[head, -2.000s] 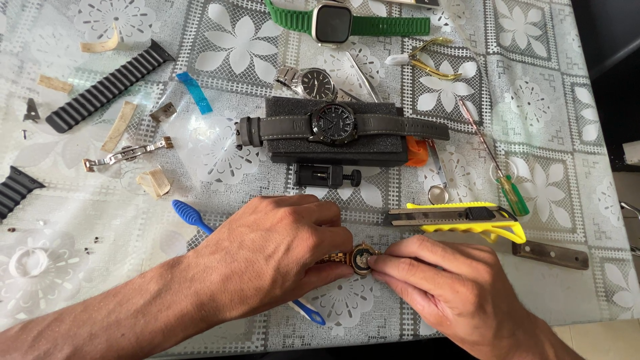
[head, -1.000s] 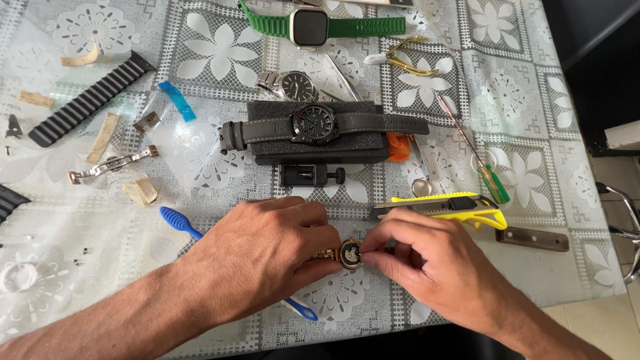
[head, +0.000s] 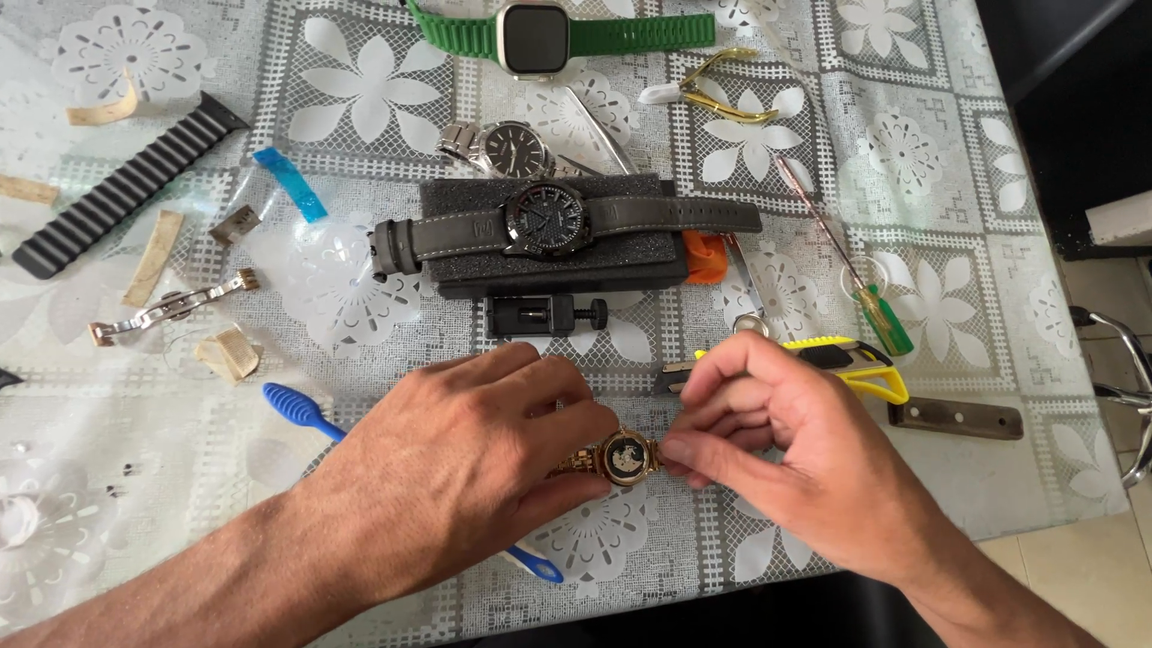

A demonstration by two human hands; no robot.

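Observation:
A small gold wristwatch [head: 625, 457] with a dark dial lies between my hands near the table's front edge. My left hand [head: 468, 459] grips its gold link bracelet and the left side of the case. The fingertips of my right hand [head: 765, 432] pinch the bracelet just right of the case. A blue-handled brush [head: 301, 409] passes under my left hand, its middle hidden. Just beyond my right hand lies a yellow utility knife [head: 882, 378], partly covered by the fingers. A black watch-link holder [head: 544, 315] sits above my left hand.
A black leather-strap watch [head: 549, 219] rests on a black foam block [head: 558, 279]. Behind are a steel watch [head: 515, 150], a green-strap smartwatch [head: 534, 40] and gold nippers [head: 720, 90]. A screwdriver [head: 886, 324] and a riveted handle [head: 956, 418] lie right; a black ribbed strap [head: 126, 184] left.
My right hand's fingers have shifted from the watch case to the bracelet on its right, leaving the dial more exposed. My left hand still holds the other side.

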